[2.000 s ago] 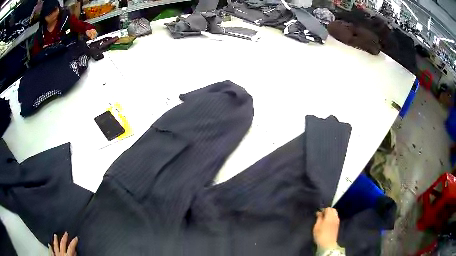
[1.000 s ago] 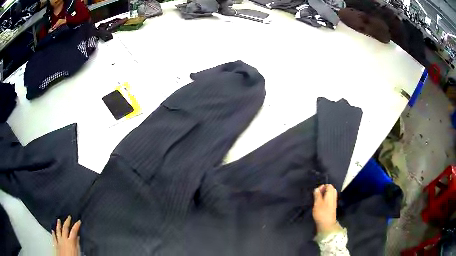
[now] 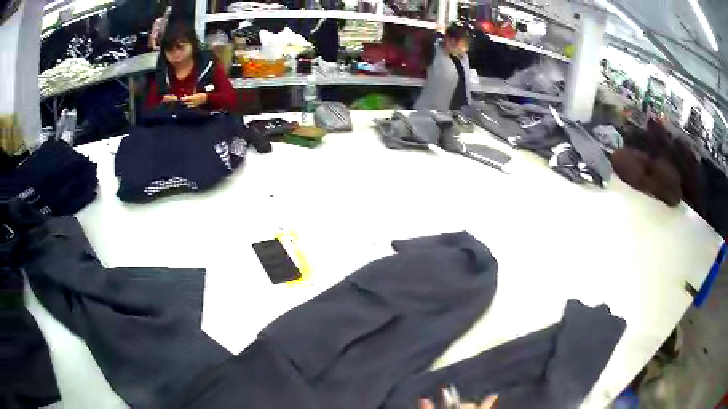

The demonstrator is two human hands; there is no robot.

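Observation:
A dark pinstripe garment (image 3: 351, 319) lies spread over the near part of the white table. One tube-like part reaches up to a rounded fold, and another with a wavy end lies at the right. My right hand (image 3: 459, 399) shows only as fingertips at the bottom edge, over the garment's lower right part. A small pale glint lies between the fingers; I cannot tell what it is or whether the hand holds anything. My left hand is not in view.
A black phone (image 3: 277, 261) lies on a yellow-edged item. More striped cloth (image 3: 136, 319) trails from a dark heap at left. Navy tops with checked trim (image 3: 172, 160) lie before a seated person. Another person is behind grey garments (image 3: 423, 129). Brown cloth (image 3: 645, 174) lies at far right.
The view has tilted up, so the table items sit lower and the people show. My left hand has left the picture. My right hand has let the folded part go from view and shows only fingertips.

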